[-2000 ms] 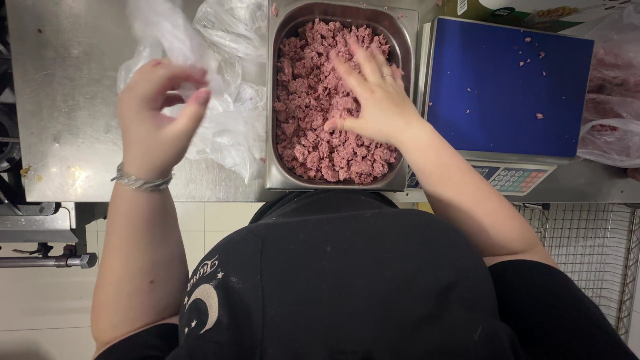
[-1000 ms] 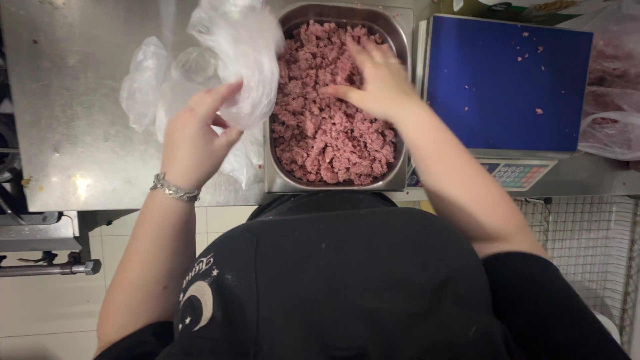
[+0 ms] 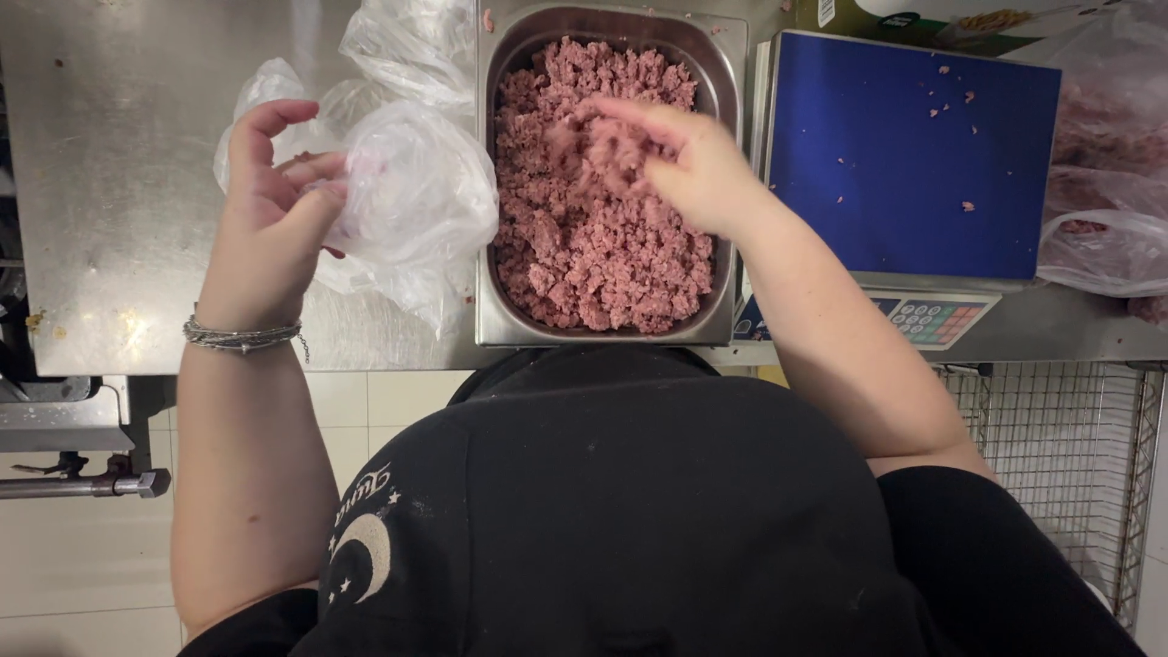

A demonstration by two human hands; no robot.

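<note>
Ground meat [image 3: 602, 265] fills a deep stainless steel pan [image 3: 491, 315] in front of me. My right hand [image 3: 698, 169] is over the upper right of the meat, its fingers bent and blurred around some crumbled meat. My left hand [image 3: 283, 196], left of the pan, pinches a crumpled clear plastic bag [image 3: 415, 182] between thumb and fingers. The bag's right side reaches the pan's left rim. More thin plastic bags [image 3: 411, 50] lie on the steel table behind it.
Right of the pan stands a scale with a blue platform [image 3: 912, 155] dotted with meat crumbs, its keypad [image 3: 935, 319] at the near edge. Bags of meat [image 3: 1109, 182] lie at the far right. A green box [image 3: 976, 23] is behind the scale. A wire rack [image 3: 1049, 456] stands below.
The plastic bag at my left hand has come down from higher up beside the pan. My right hand, spread on the meat two seconds ago, now has its fingers bent inward.
</note>
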